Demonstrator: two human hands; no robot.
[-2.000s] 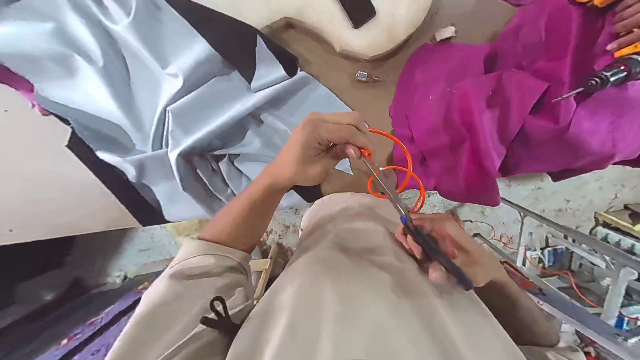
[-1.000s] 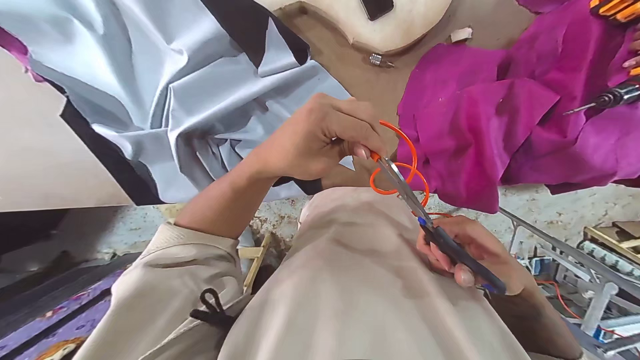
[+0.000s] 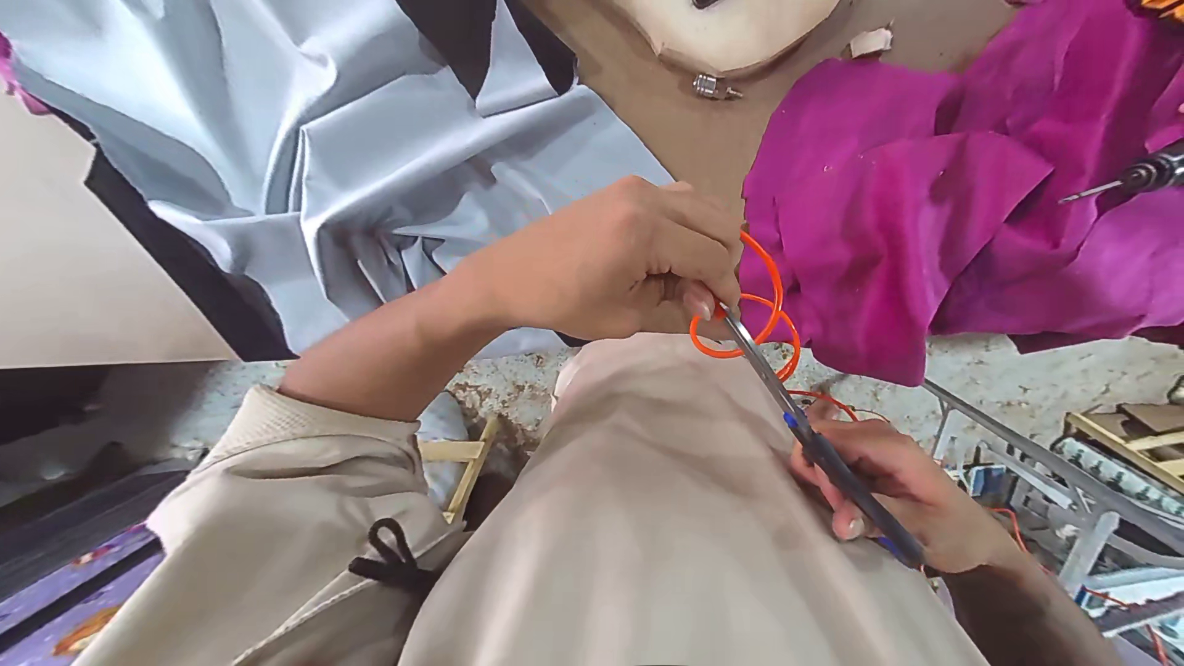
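Note:
My left hand (image 3: 638, 264) pinches an orange coiled plastic tube (image 3: 772, 268) between thumb and fingers, a little above my lap. In my right hand (image 3: 879, 490) are scissors (image 3: 763, 370) with dark handles and a touch of blue near the pivot. Their metal blades point up and left, with the tips touching or very near the tube at my left fingertips. The blades look nearly closed. Loops of the tube hang to the right of my left hand, beside and behind the blades. My left fingers hide the tube's end.
Silver-grey fabric (image 3: 370, 139) lies at the left and magenta fabric (image 3: 860, 185) at the right. Between them, a metal fitting (image 3: 715, 87) rests near a pale cut board (image 3: 740, 32). A power tool's bit (image 3: 1091, 192) points in from the right. A metal frame (image 3: 1027, 453) stands lower right.
The scissors' blades look more closed than two seconds ago. My left hand keeps its pinch on the orange tube, and my right hand still holds the scissors. The view has shifted slightly.

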